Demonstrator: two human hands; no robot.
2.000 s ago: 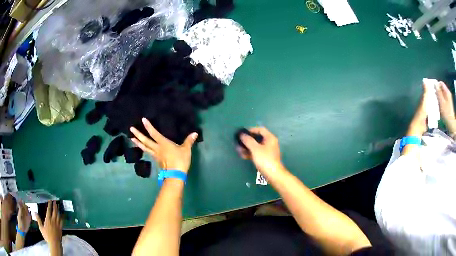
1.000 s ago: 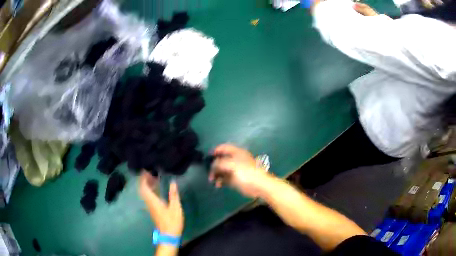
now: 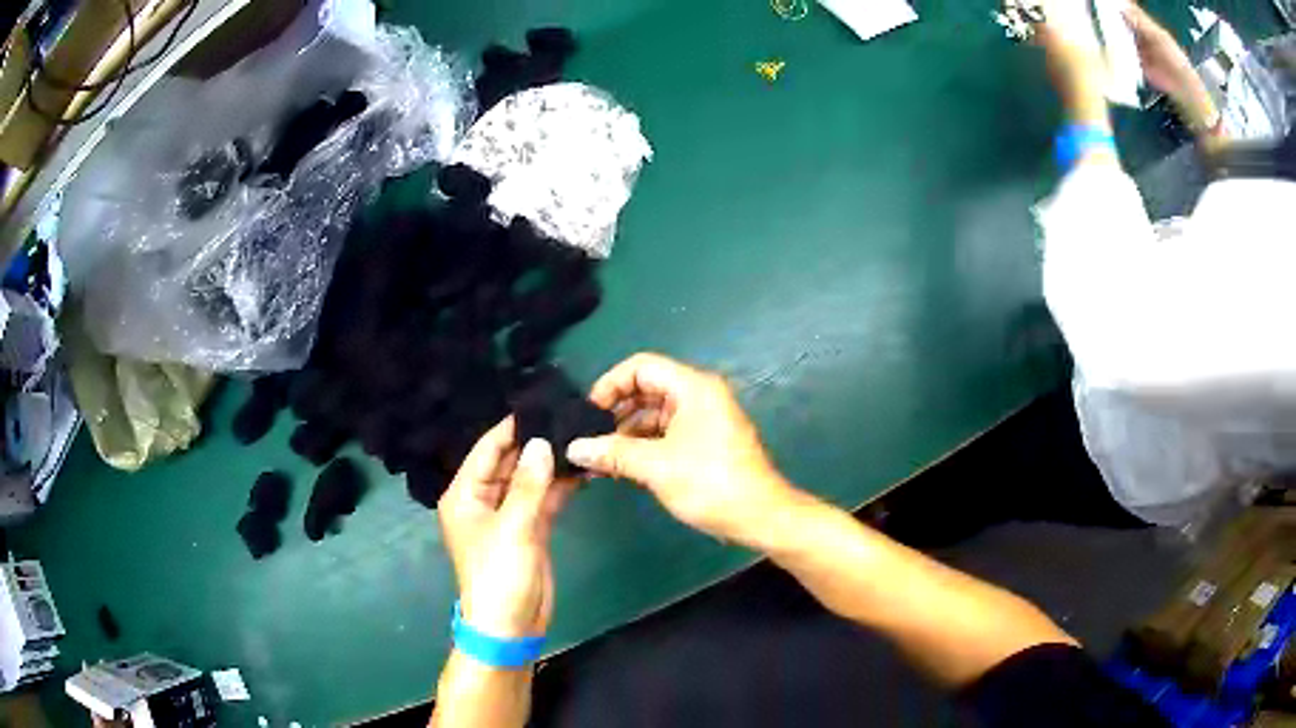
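Note:
A large pile of soft black foam pads [image 3: 412,320] lies on the green bench in front of me. My left hand [image 3: 500,519] and my right hand [image 3: 682,441] meet at the pile's near right edge. Both hands' fingertips grip a black pad [image 3: 562,420] between them; whether it is one piece or more I cannot tell against the dark pile. A few loose pads [image 3: 333,495] lie left of my left hand. A heap of small white packets [image 3: 562,159] touches the pile's far side.
A large clear bag [image 3: 213,228] with black pieces and an olive-green bag [image 3: 142,410] lie at left. White boxes [image 3: 142,686] stand at the near left. A person in white [image 3: 1180,327] sits at right, hands at the far right. Blue and brown boxes [image 3: 1229,626] are below the bench.
My two hands have come together at the pile, both on the black pad; two seconds ago they were apart. The view has shifted, and the person at right now reaches toward the far side.

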